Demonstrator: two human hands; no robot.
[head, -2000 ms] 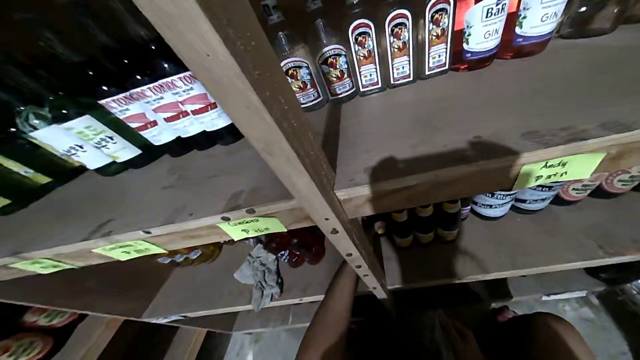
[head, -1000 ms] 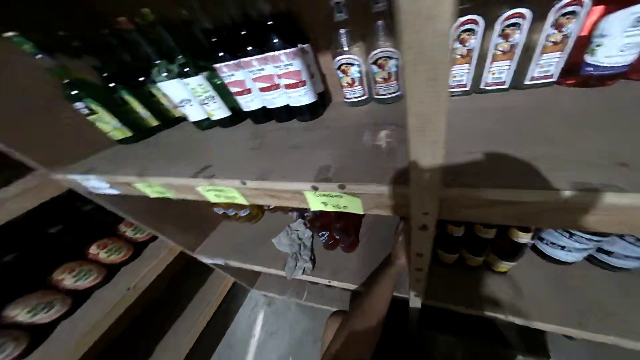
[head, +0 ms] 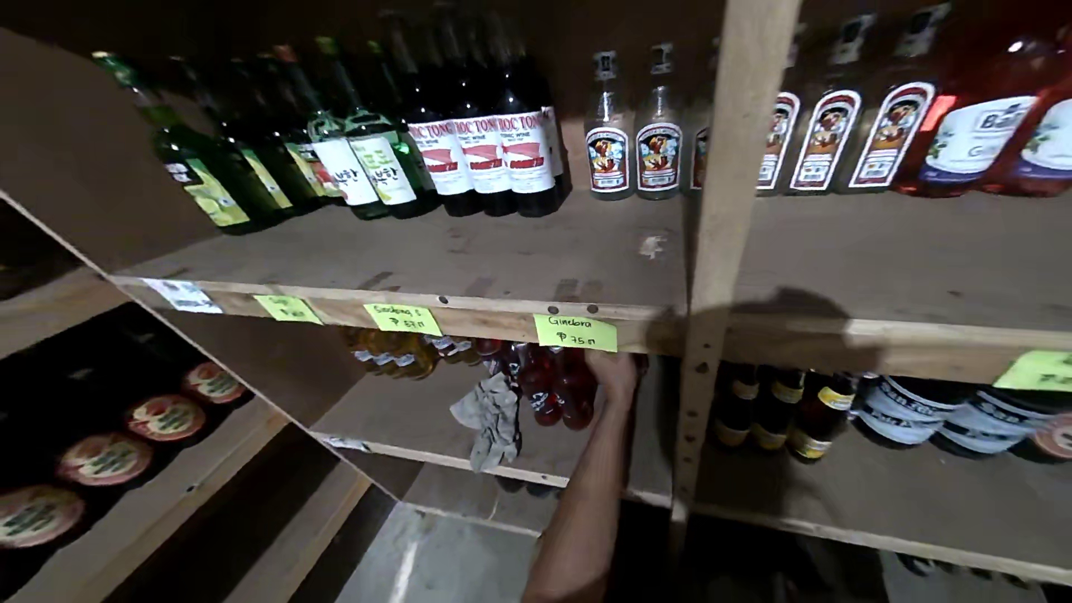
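Observation:
My left hand point(head: 615, 374) reaches into the lower shelf bay from below, its wrist right beside bottles of red liquid point(head: 559, 389). The shelf lip and a yellow-green price tag point(head: 576, 332) cover its fingers, so whether it grips anything is hidden. Left of those bottles, a crumpled grey cloth point(head: 490, 419) hangs over the front of the lower shelf. Amber bottles point(head: 394, 356) stand farther left in the same bay. My right hand is out of view.
Green bottles point(head: 205, 180), dark tonic wine bottles point(head: 528, 159) and clear labelled bottles point(head: 659, 159) line the upper shelf. A wooden post point(head: 720, 167) divides the bays. Dark bottles point(head: 812, 419) stand low on its right. Several round-labelled items point(head: 105, 459) fill a rack at left.
My left hand has moved from beside the post to the red bottles in the lower bay. The view has swung left.

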